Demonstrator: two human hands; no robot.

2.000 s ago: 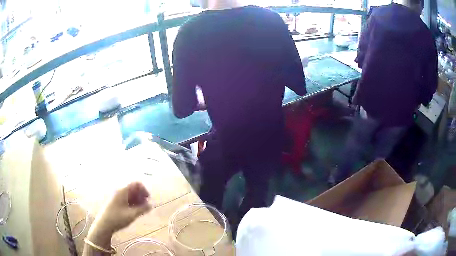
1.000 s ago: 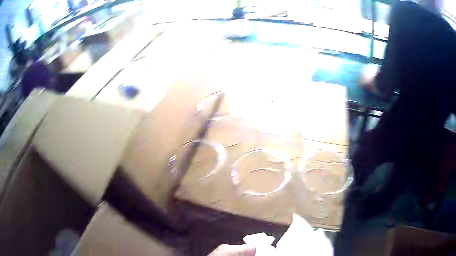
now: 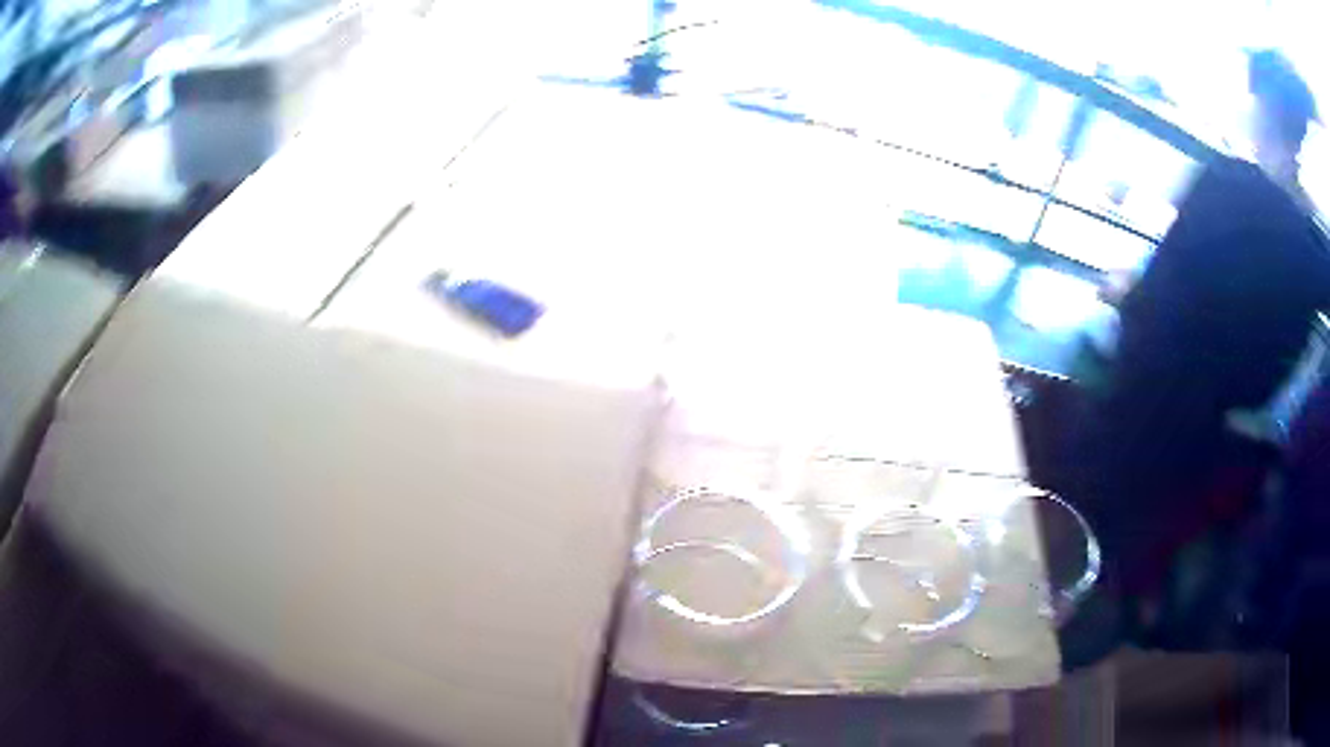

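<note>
Neither of my hands is in the picture. Nearest in front of me are thin clear rings on a tan cardboard top (image 3: 875, 664). One ring (image 3: 799, 562) lies near its left edge, another (image 3: 976, 577) lies beside it, and a third (image 3: 1094, 562) reaches past the right edge. Part of one more ring (image 3: 693, 721) shows at the bottom edge. A blurred dark-blue tool, possibly side cutters (image 3: 498, 305), lies on a pale carton top at upper left. Glare washes out the upper cardboard.
A large plain carton panel (image 3: 350, 511) fills the lower left. A person in dark clothes (image 3: 1218, 314) stands at the right by a green-topped bench (image 3: 955, 275). A brown carton (image 3: 1196, 701) is at lower right. A grey box (image 3: 226, 124) is at upper left.
The view has swung left and tilted. My right or left hand and the white wrapped item seen at the bottom edge earlier are out of view. The blue tool now appears larger.
</note>
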